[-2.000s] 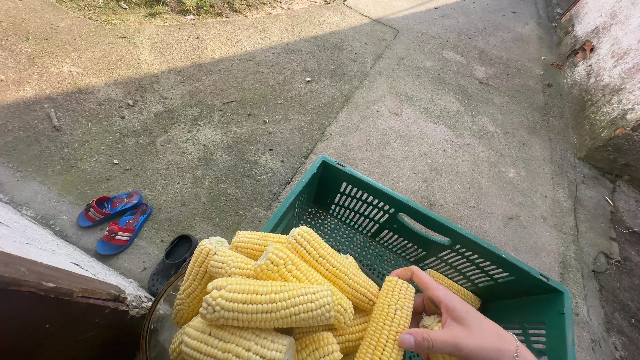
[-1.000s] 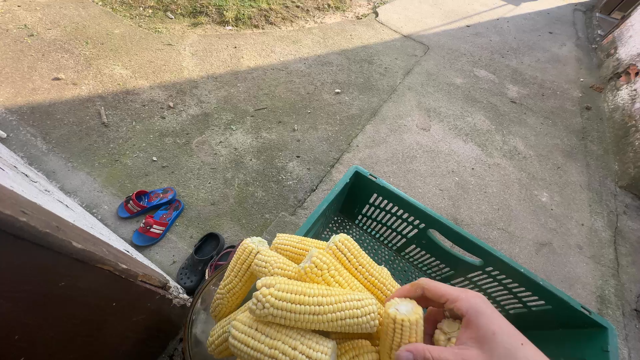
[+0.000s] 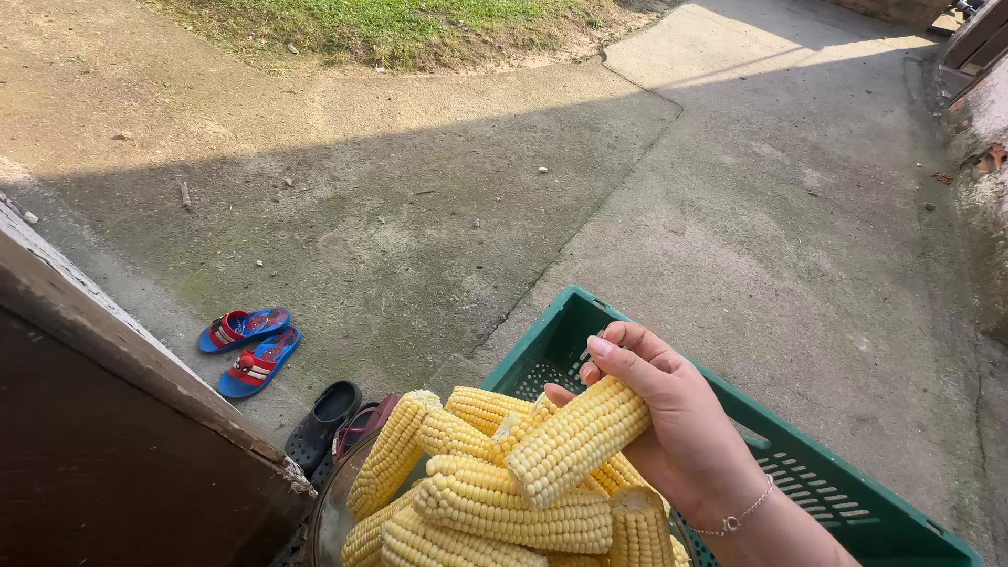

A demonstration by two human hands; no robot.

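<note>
My right hand (image 3: 669, 417), with a thin chain bracelet at the wrist, holds a husked ear of yellow corn (image 3: 579, 441) between palm and fingers. That ear slants over a heap of husked corn ears (image 3: 512, 512) piled in a round bowl (image 3: 335, 492) at the bottom of the view. One ear (image 3: 639, 528) stands on end at the heap's right side, its cut end up. Behind and to the right of the bowl is a green perforated plastic crate (image 3: 795, 441), partly hidden by my hand and arm. My left hand is not in view.
Blue and red slide sandals (image 3: 256, 362) lie on the concrete ground (image 3: 441, 236) at the left. A dark clog (image 3: 323, 425) and other footwear sit close beside the bowl. A brown wooden door (image 3: 118, 441) borders the left, a rough wall (image 3: 984, 205) the right, grass (image 3: 394, 27) the far side.
My right hand, earlier at an ear at the heap's right side, is now raised over the heap with an ear lying along the palm. The view has tilted up.
</note>
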